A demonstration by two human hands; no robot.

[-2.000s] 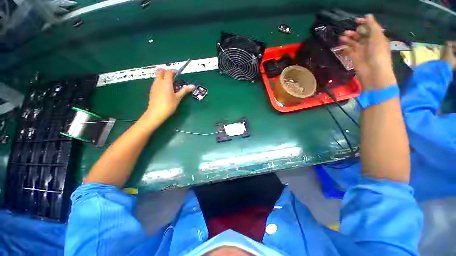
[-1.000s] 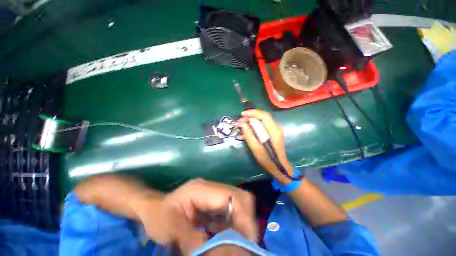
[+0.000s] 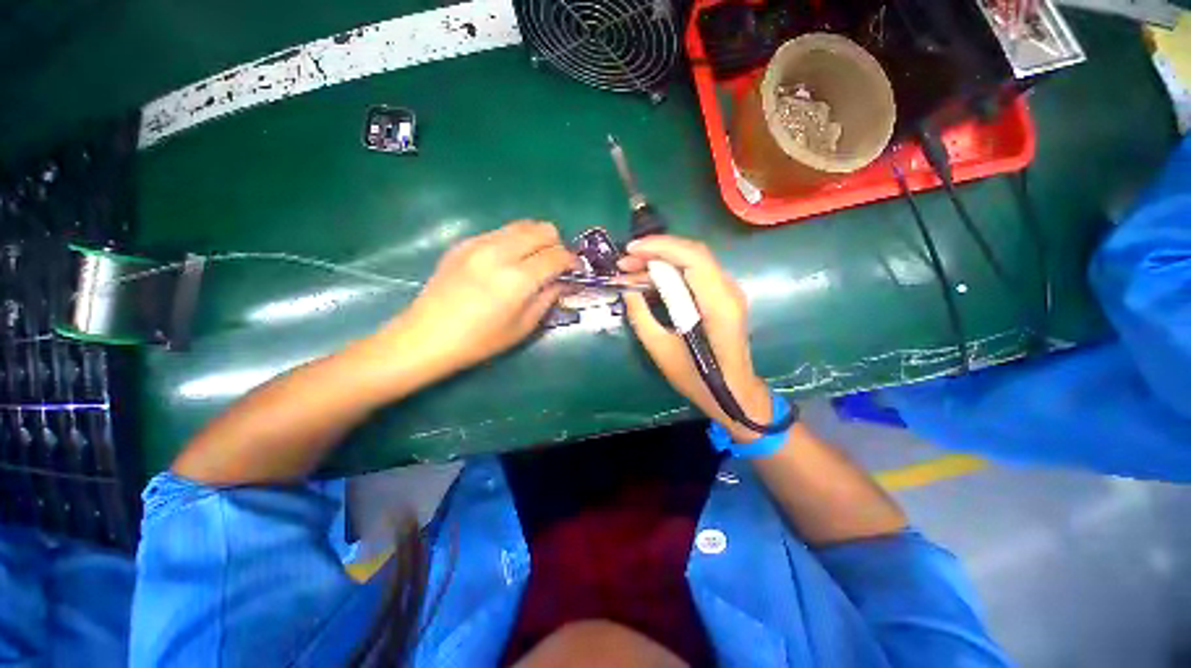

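My right hand (image 3: 699,313) holds the soldering iron (image 3: 673,298) across the palm. Its metal tip points up and away, clear of the work. My left hand (image 3: 490,294) reaches in from the left, fingers closed on slim tweezers (image 3: 603,282) that run towards my right fingertips. A small dark watch housing (image 3: 597,249) sits tilted between the fingertips of both hands, just beyond the tweezers. The soldering fixture (image 3: 598,311) lies below on the mat, partly covered by my hands. Solder wire (image 3: 314,258) runs from the left and disappears behind my left hand.
A solder spool (image 3: 98,295) stands at left beside the black tray (image 3: 52,450). Another unit (image 3: 391,129) lies upper left. The fan (image 3: 601,33), red tray (image 3: 764,209), tan pot (image 3: 829,105) and cords (image 3: 934,261) are at upper right. A person's blue sleeve (image 3: 1156,281) is at right.
My left hand has come from near my face to the work with the tweezers. The housing now appears tilted up above the fixture. My right hand still holds the iron.
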